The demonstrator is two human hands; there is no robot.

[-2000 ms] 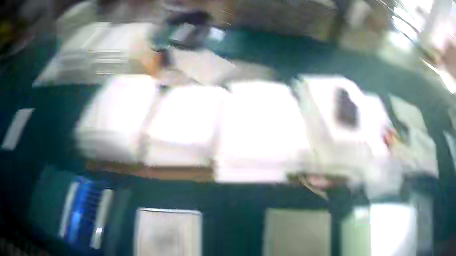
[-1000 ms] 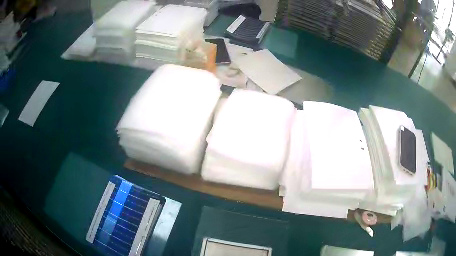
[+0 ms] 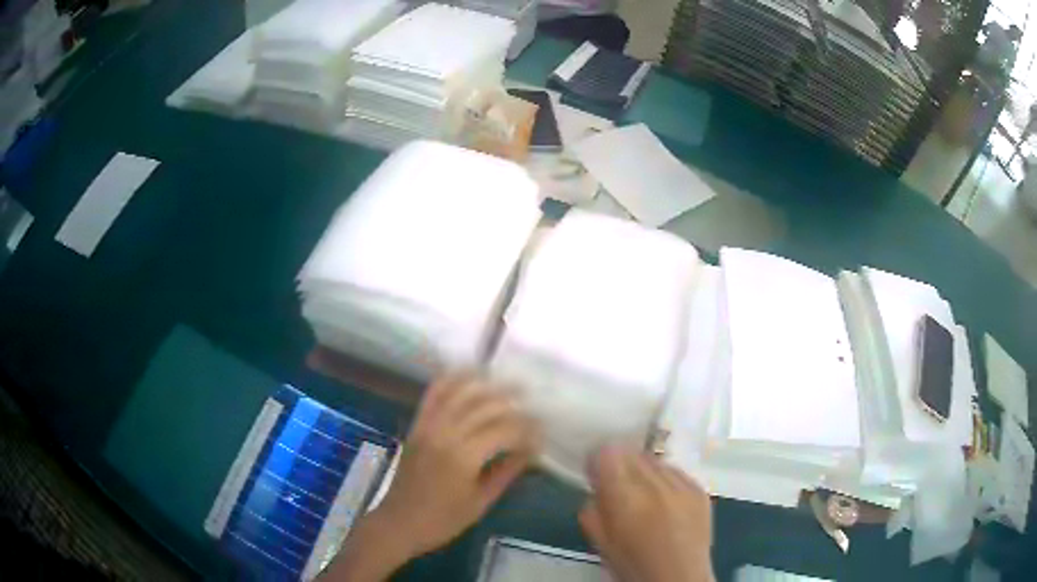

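Observation:
My left hand (image 3: pixel 461 455) is at the front left edge of the second film stack (image 3: pixel 608 301), fingers bent and blurred. My right hand (image 3: pixel 646 512) is at that stack's front right corner, fingers curled. Whether either hand pinches a sheet cannot be told. A taller film stack (image 3: pixel 421 244) stands to the left on a brown board (image 3: pixel 358 375). The backing sheet stack (image 3: pixel 790 352) stands to the right, two tiny marks near its right side. The blue solar cell pile (image 3: pixel 301 477) lies left of my left forearm. A white-outlined rectangle (image 3: pixel 540 564) shows between my forearms, cut off by the lower edge.
A phone (image 3: pixel 935 366) lies on the rightmost stack. A tape roll (image 3: pixel 841 512) sits in front of the stacks. A loose white strip (image 3: pixel 107 205) lies far left. More sheet stacks (image 3: pixel 426 57), another cell pile (image 3: pixel 599 77) and wire racks (image 3: pixel 807 68) are behind.
Both hands have come into view at the front of the second film stack. The view has steadied and shifted, so the stacks sit slightly further right in the picture.

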